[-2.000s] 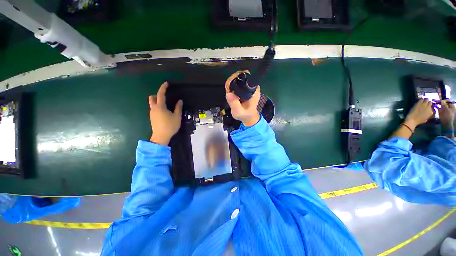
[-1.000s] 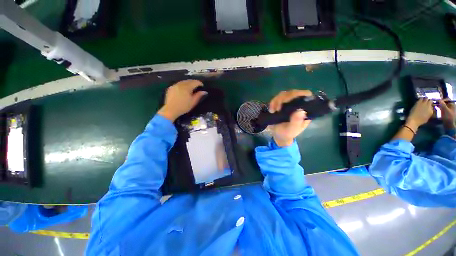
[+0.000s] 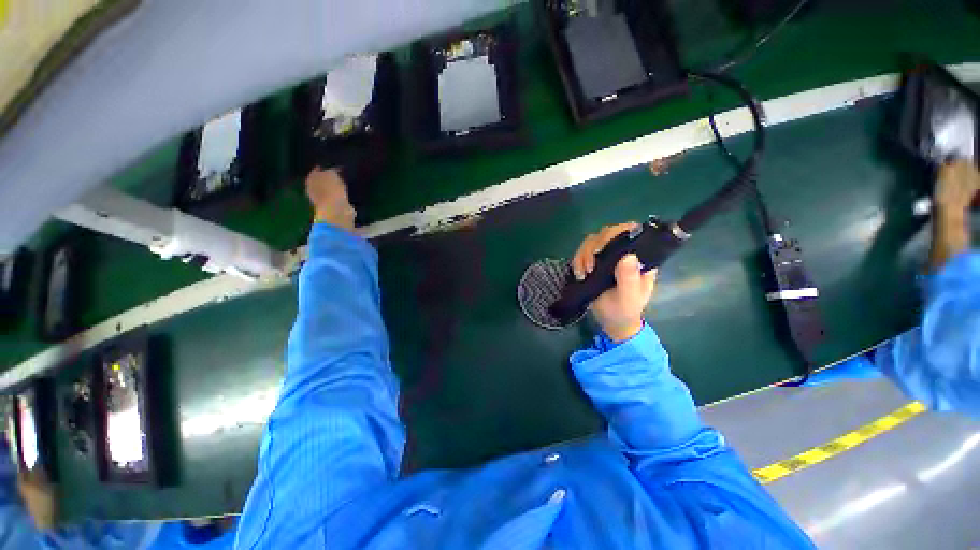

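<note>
My right hand [image 3: 623, 285] is closed around the black electric screwdriver [image 3: 608, 271]. The tool lies tilted, its front end over the round ringed grey dish [image 3: 546, 293] on the green bench, its thick cord leaving to the upper right. My left hand [image 3: 331, 198] is stretched out across the pale rail, at the near edge of a black tray [image 3: 373, 150] on the far green strip. This tray holds a silver-white tablet unit [image 3: 349, 90]. The left fingertips are small and dark against the tray, so their grip is unclear.
More trayed units [image 3: 470, 93] stand on the far strip. A pale rail [image 3: 602, 161] divides strip and bench. A white pipe arm [image 3: 177, 231] is at left. A trayed unit [image 3: 126, 414] lies bench-left, a black inline box [image 3: 793, 290] at right. Other people's hands [image 3: 954, 193] show at both sides.
The trayed unit has left the bench in front of me. My left hand has reached forward over the rail. My right hand still holds the screwdriver at the dish. The view has turned.
</note>
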